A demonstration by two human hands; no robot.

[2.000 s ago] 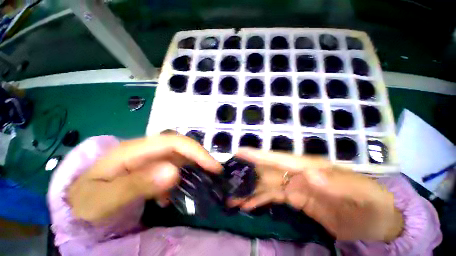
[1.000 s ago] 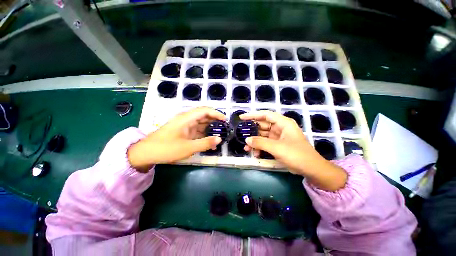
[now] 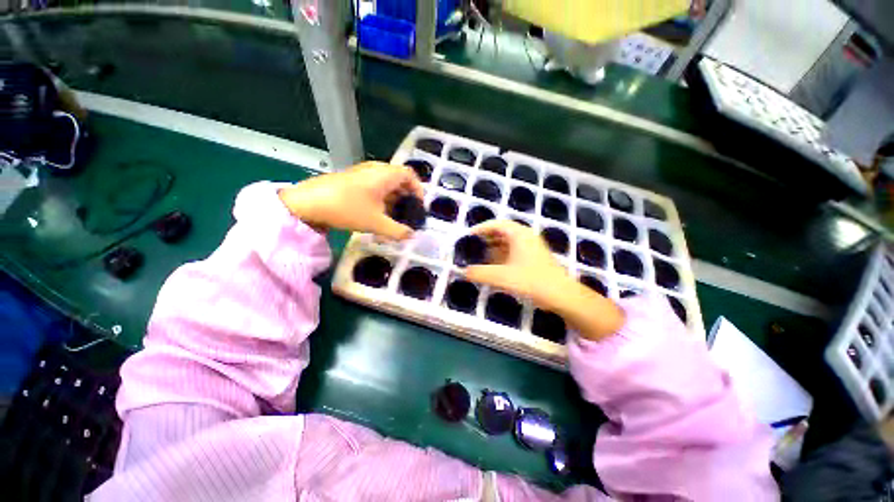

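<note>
A white tray (image 3: 446, 320) with a grid of pockets lies in front of me, mostly filled with round black units. My left hand (image 3: 358, 199) holds a black unit (image 3: 408, 211) over the tray's left part. My right hand (image 3: 524, 267) holds another black unit (image 3: 472, 251) at a pocket right of it; whether it touches the pocket floor cannot be told. An empty white pocket shows between the hands. Several set-aside units (image 3: 495, 411) lie in a row on the green mat between my forearms, some shining.
A metal post (image 3: 331, 88) stands behind the tray's left corner. Two black parts (image 3: 124, 261) and a thin cable lie at left. A paper (image 3: 755, 377) lies at right. More white trays (image 3: 868, 338) are at far right. Blue bins (image 3: 386, 35) stand beyond.
The view has turned, showing more at the right. My hands were side by side with two units; they are now apart over the tray's left part, each with a unit.
</note>
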